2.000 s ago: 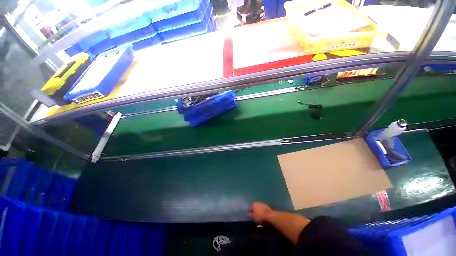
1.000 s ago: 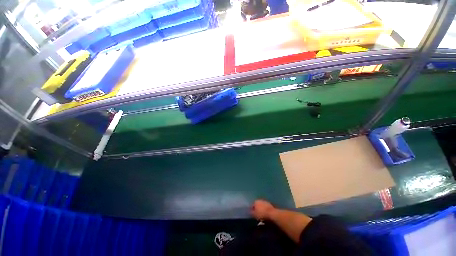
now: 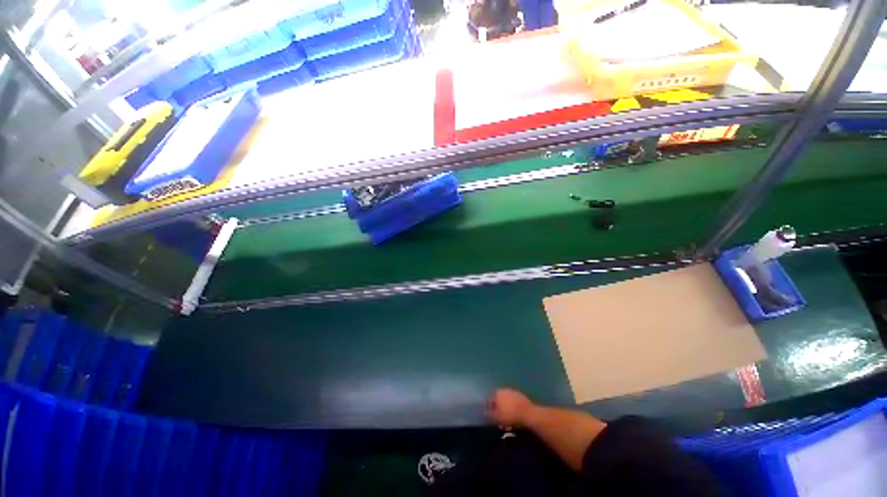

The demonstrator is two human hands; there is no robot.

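My right hand (image 3: 508,409) rests at the front edge of the dark green bench (image 3: 321,359), fingers curled in, with nothing visible in it. My left hand is not in view. A tan cardboard sheet (image 3: 652,333) lies flat on the bench, to the right of my hand and not touching it. A small blue bin (image 3: 765,291) with a white bottle (image 3: 771,248) stands at the sheet's right corner. On the green belt behind, a small black cabled part (image 3: 603,217) lies loose, and a blue bin of black parts (image 3: 408,209) sits tilted to the left.
A metal rail (image 3: 428,160) and slanted post (image 3: 788,146) cross in front of the white shelf. The shelf holds a yellow tray (image 3: 661,73), a blue tray (image 3: 195,146) and stacked blue totes (image 3: 350,44). Blue totes (image 3: 146,456) stand lower left; another (image 3: 836,461) is lower right.
The loose black part on the belt has shifted slightly left. My right hand has stayed at the bench edge.
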